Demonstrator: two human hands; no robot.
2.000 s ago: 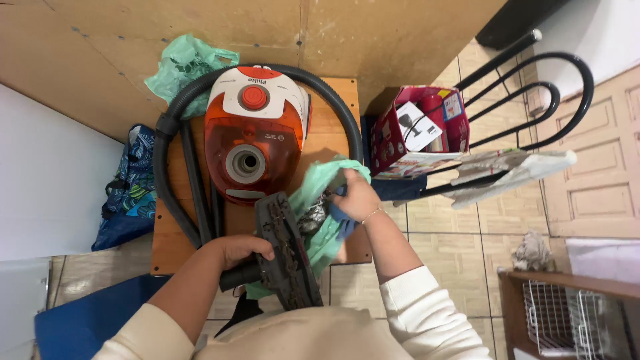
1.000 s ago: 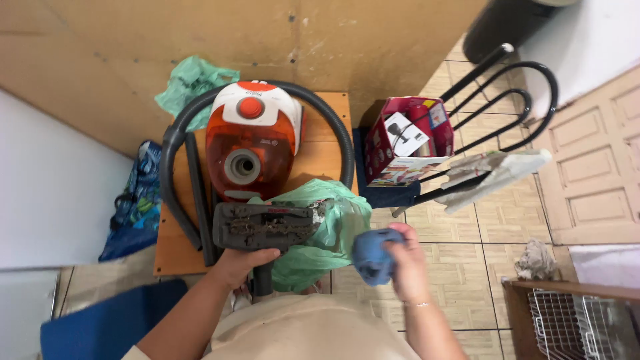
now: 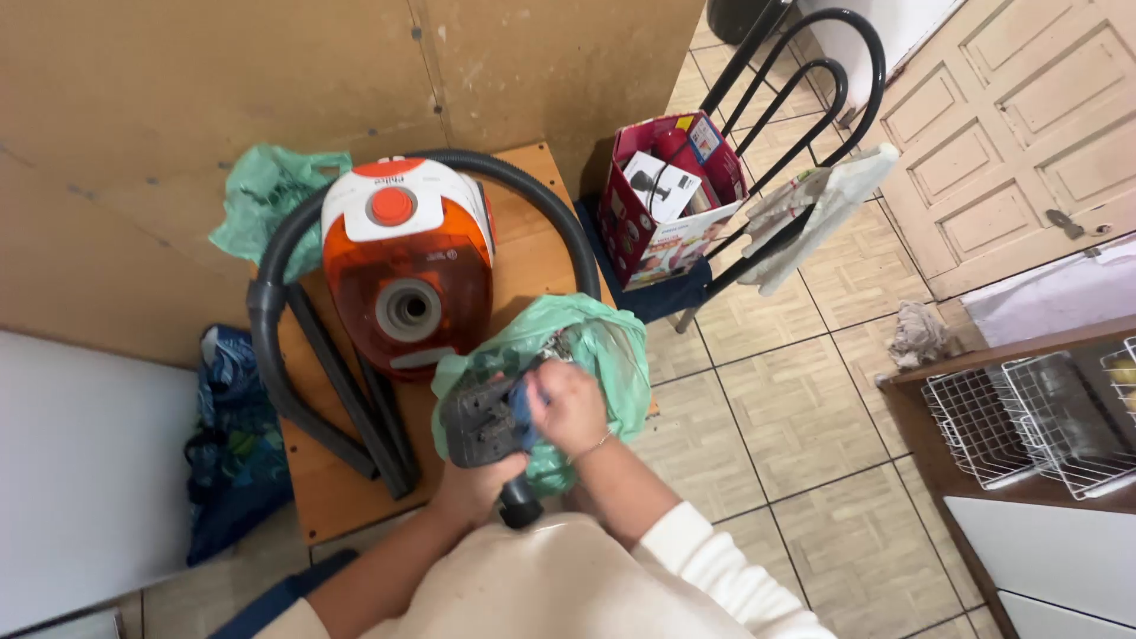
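A black vacuum-cleaner floor head, its underside turned up and dusty, is gripped from below by my left hand. With my right hand I press a bunched blue cloth against the head's right part. Both are over an open green plastic bag, whose contents are mostly hidden. Behind them an orange and white vacuum cleaner stands on a wooden tabletop, with its corrugated hose curved around it. Dark tubes lie to its left.
Another green bag lies at the table's back left corner. A chair to the right holds a red box with packed items; a cloth hangs on its frame. Further right are wire baskets and a paneled door.
My right hand has brought the blue cloth back from right of the bag onto the floor head. The head has turned from roughly level to tilted in my left hand.
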